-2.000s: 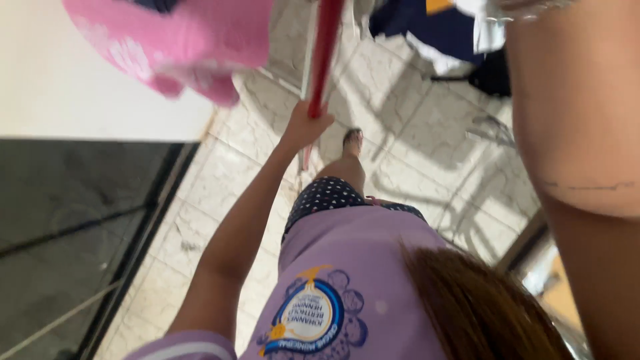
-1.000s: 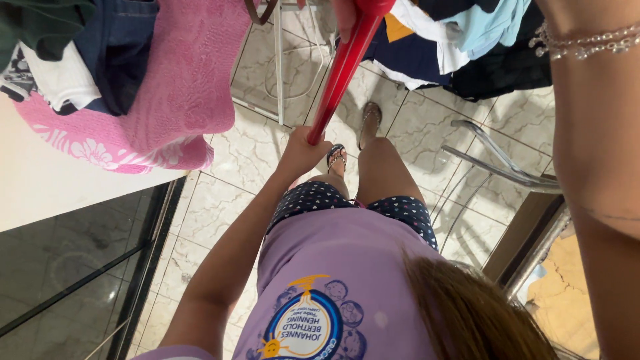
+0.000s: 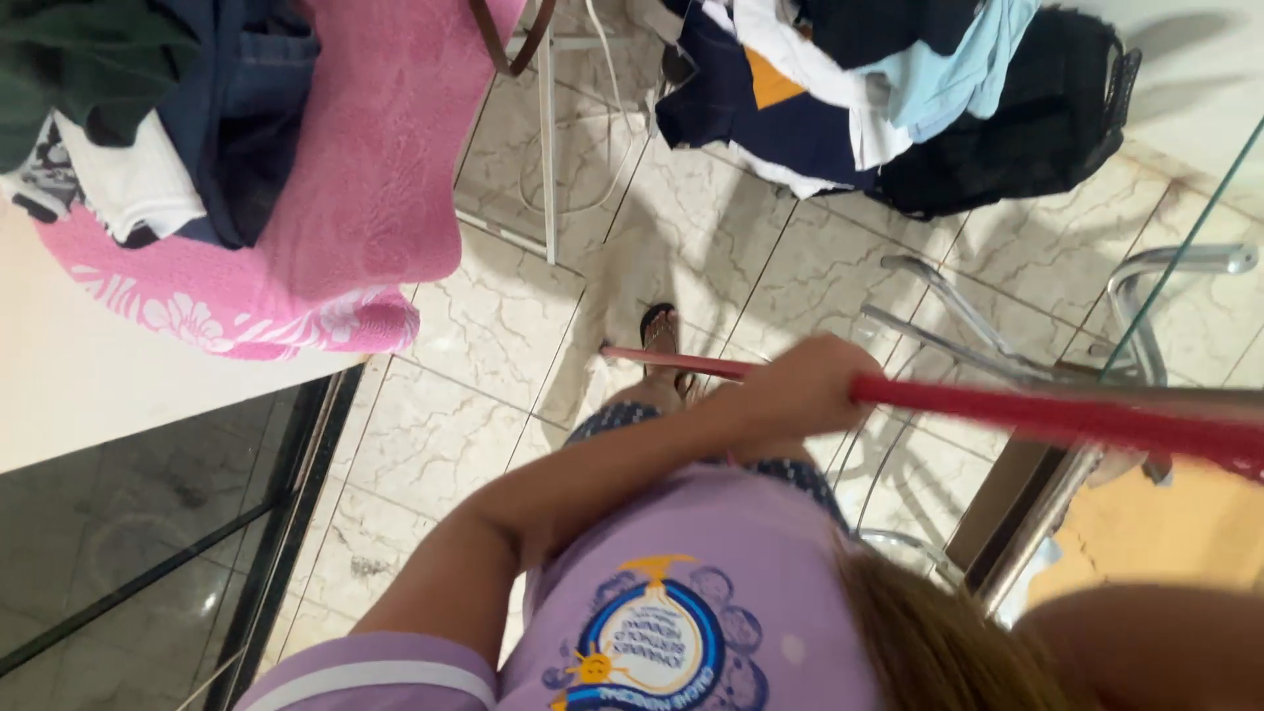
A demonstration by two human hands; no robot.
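Observation:
My left hand (image 3: 815,385) is closed around a long red pole (image 3: 1037,415), in front of my lap. The pole crosses from beside my sandalled foot (image 3: 660,331) out past the right edge, so what is at its far end is hidden. Its thin left end lies over the floor tiles. Part of my right arm (image 3: 1145,642) shows in the lower right corner; the right hand is outside the view. My purple shirt (image 3: 790,592) and dotted shorts are below the pole.
A pink towel (image 3: 375,148) with clothes on it lies at upper left, above a dark glass panel (image 3: 128,563). More clothes (image 3: 780,118) and a black bag (image 3: 1027,128) are at top right. Chrome tube legs (image 3: 948,306), a glass edge and a white metal frame (image 3: 549,148) stand about.
My left hand has moved right, and the pole has swung from steep to nearly level. My right arm has dropped from the upper right to the lower right corner.

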